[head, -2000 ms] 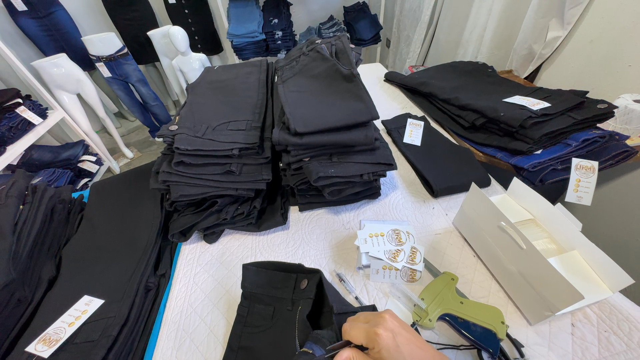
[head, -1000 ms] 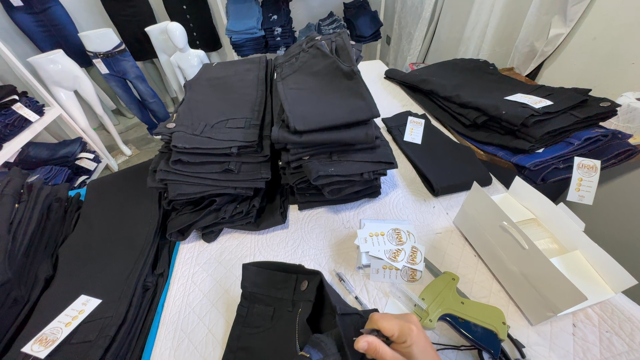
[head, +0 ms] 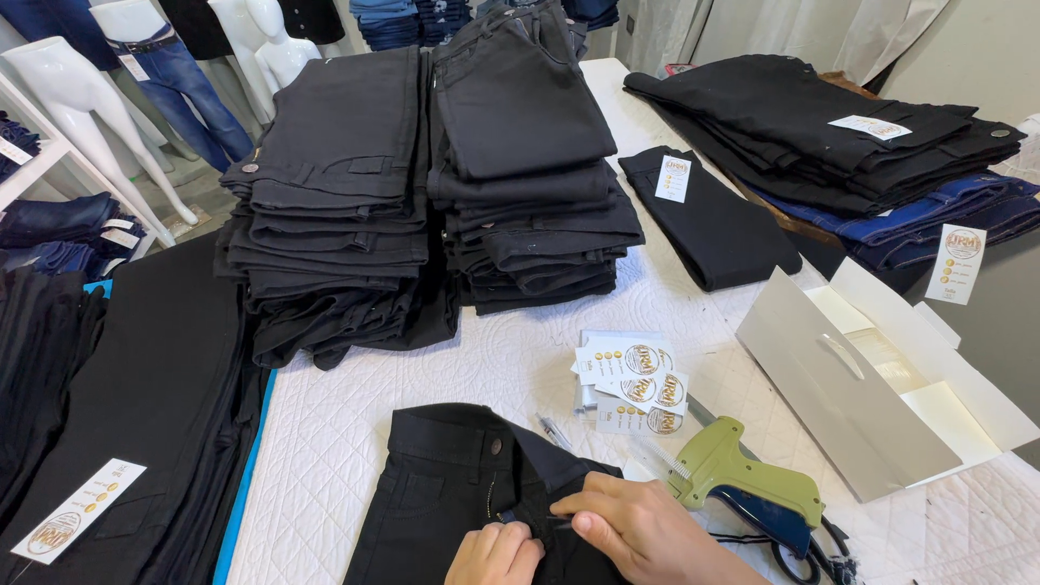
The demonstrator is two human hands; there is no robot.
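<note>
A pair of black trousers (head: 431,479) lies at the bottom middle, its waistband open around a metal button and zip. My left hand (head: 497,554) has its fingers curled on the cloth at the fly. Beside it on the right, my right hand (head: 630,520) pinches a small dark thing over the trousers; what it is cannot be told. Just past my right hand rests a green tagging gun (head: 743,471), with black-handled scissors (head: 800,561) partly under it. Printed paper tags (head: 634,378) lie in a loose pile above, and a pen (head: 554,431) is to their left.
Two tall stacks of folded black trousers (head: 349,162) stand behind. An opened white box (head: 853,398) is at the right, with a folded black garment (head: 715,219) and a pile of tagged trousers (head: 821,130) beyond. More black trousers (head: 154,374) lie at the left. White mannequins (head: 89,114) stand behind.
My left hand has come into view at the fly of the trousers. My right hand had moved slightly right and is now back over the front of the garment.
</note>
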